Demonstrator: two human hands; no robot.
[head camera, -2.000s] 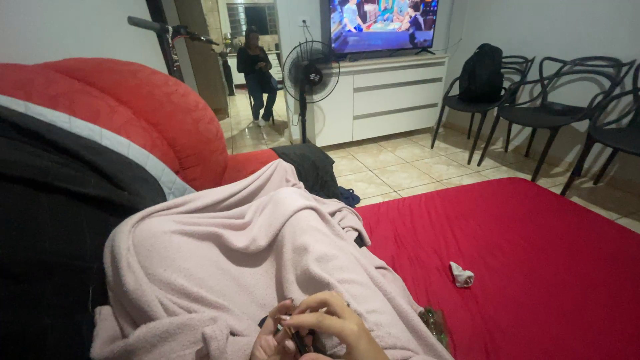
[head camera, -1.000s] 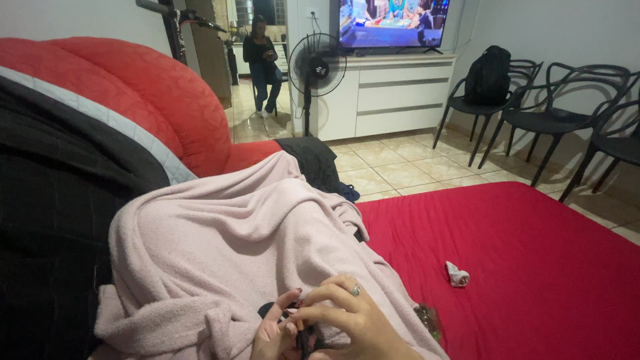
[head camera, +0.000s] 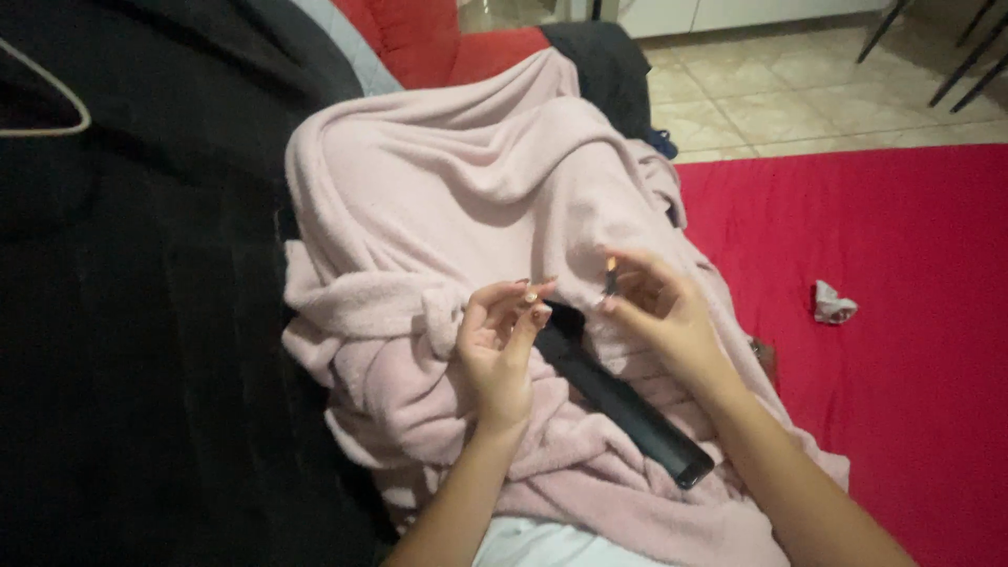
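Observation:
My left hand (head camera: 500, 339) is raised over the pink blanket, its thumb and fingertips pinched on a small pale thing (head camera: 532, 298) too small to name. To its right, my right hand (head camera: 657, 315) holds a small, thin battery (head camera: 611, 276), dark with a copper-coloured end, between thumb and fingertip. Below and between the hands, a long black remote control (head camera: 630, 409) lies slantwise on the pink fleece blanket (head camera: 441, 173), its upper end partly hidden behind the left hand. The hands are apart from each other.
A crumpled white wrapper (head camera: 833, 303) lies on the red sheet (head camera: 906, 394) at the right. Dark fabric (head camera: 118, 331) covers the left side, with a pale looped cord (head camera: 75, 126) on it. Black chair legs (head camera: 969, 63) stand on the tiled floor (head camera: 780, 94) beyond.
The view has tipped down. My hands, close together before, are now apart, with a small item held in the right. The long black remote now shows on the blanket.

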